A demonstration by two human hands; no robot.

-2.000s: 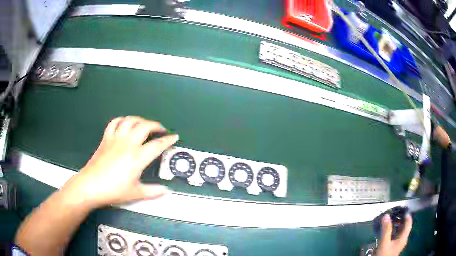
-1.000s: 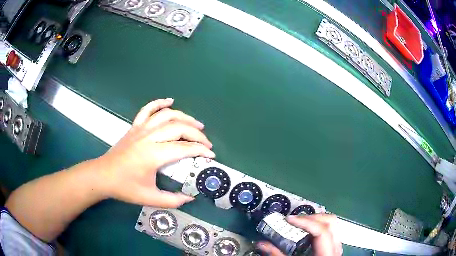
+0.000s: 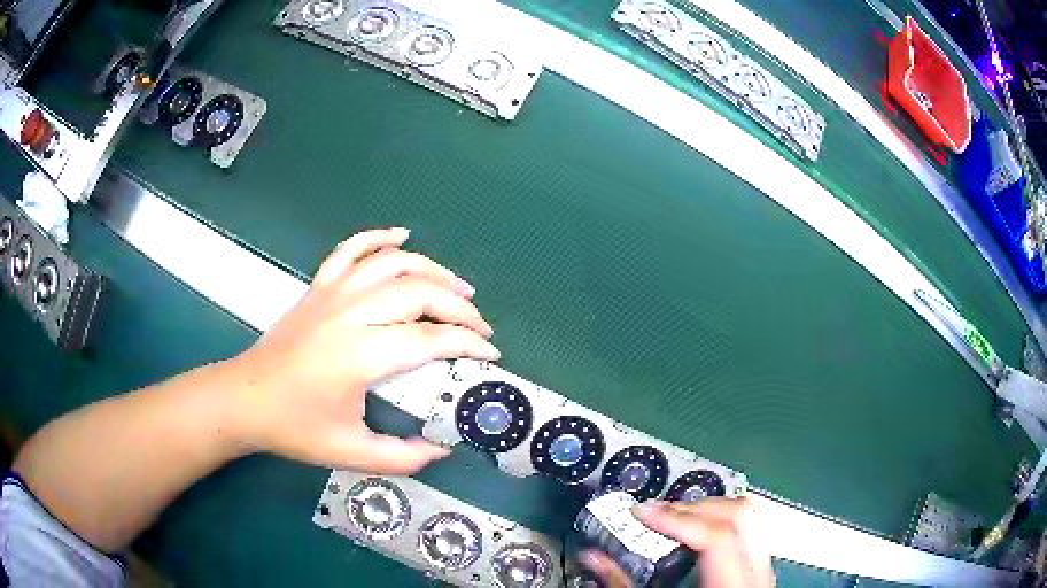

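Observation:
A fixture with black parts [image 3: 549,467] lies slantwise on the near silver rail, with four black rings in a row. My left hand [image 3: 356,345] holds its left end, fingers at the upper edge and thumb at the lower edge. My right hand [image 3: 718,540] holds a short black and silver cylinder [image 3: 626,531] with a pale label, just below the two right-hand rings. The cylinder's lower part is hidden by my fingers. A fixture with silver parts [image 3: 413,526] lies on the green surface nearer to me; its right end is hidden behind the cylinder and hand.
Another silver-part fixture [image 3: 459,57] lies on the belt; one more [image 3: 735,75] is beyond the rail. A black-part fixture [image 3: 218,121] is by the machine [image 3: 80,161]. Stacked fixtures [image 3: 57,287] are at left. A red bin [image 3: 930,92] and blue bin [image 3: 999,190] are far right.
The view has turned left. My left hand has taken hold of the black-part fixture, now on the rail. The cylinder was brought to it, then shifted slightly left. Belt fixtures moved right; the far one moved left.

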